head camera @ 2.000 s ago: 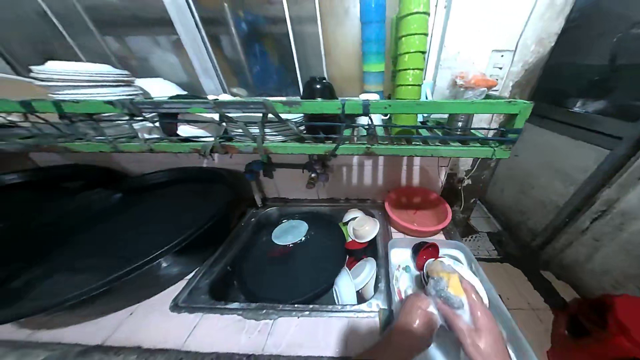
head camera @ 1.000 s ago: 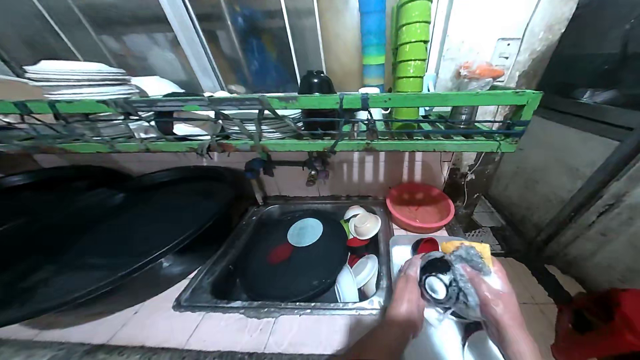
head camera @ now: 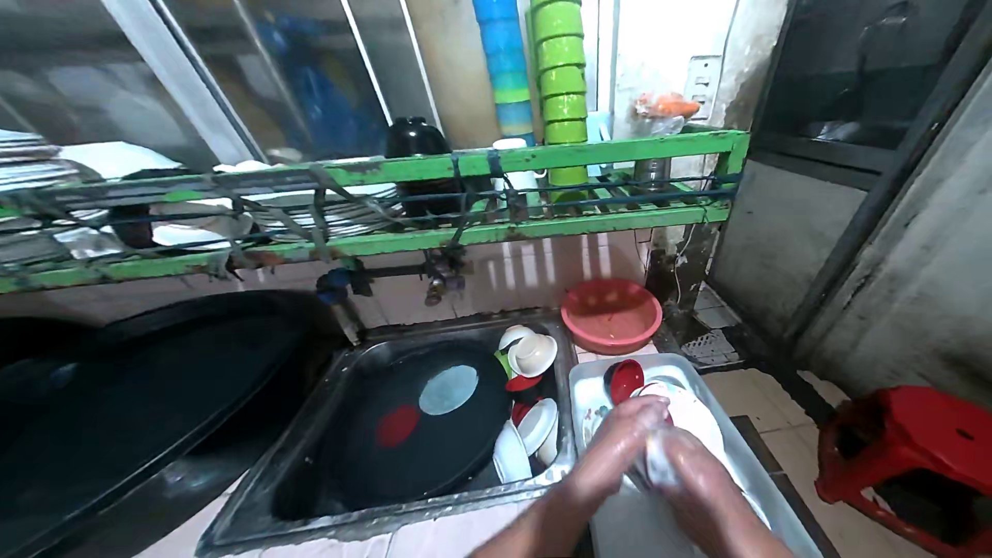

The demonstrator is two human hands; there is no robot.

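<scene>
Both hands are close together over a pale rectangular tub at the lower right. My left hand and my right hand close around a small whitish piece of dishware, mostly hidden between the fingers. Under and behind them in the tub lie a white plate and a red bowl. To the left, a metal sink holds a round black basin with dark water, in which a pale disc shows. White bowls are piled at the sink's right side.
A red plastic basin stands behind the tub. Large black tubs fill the left. A green rack with plates, black bowls and stacked green cups crosses above the faucet. A red plastic stool stands at right.
A dark bowl-like item and a yellow-and-grey scouring sponge showed between the hands a second ago; neither is plainly visible now. The hands have turned and closed together.
</scene>
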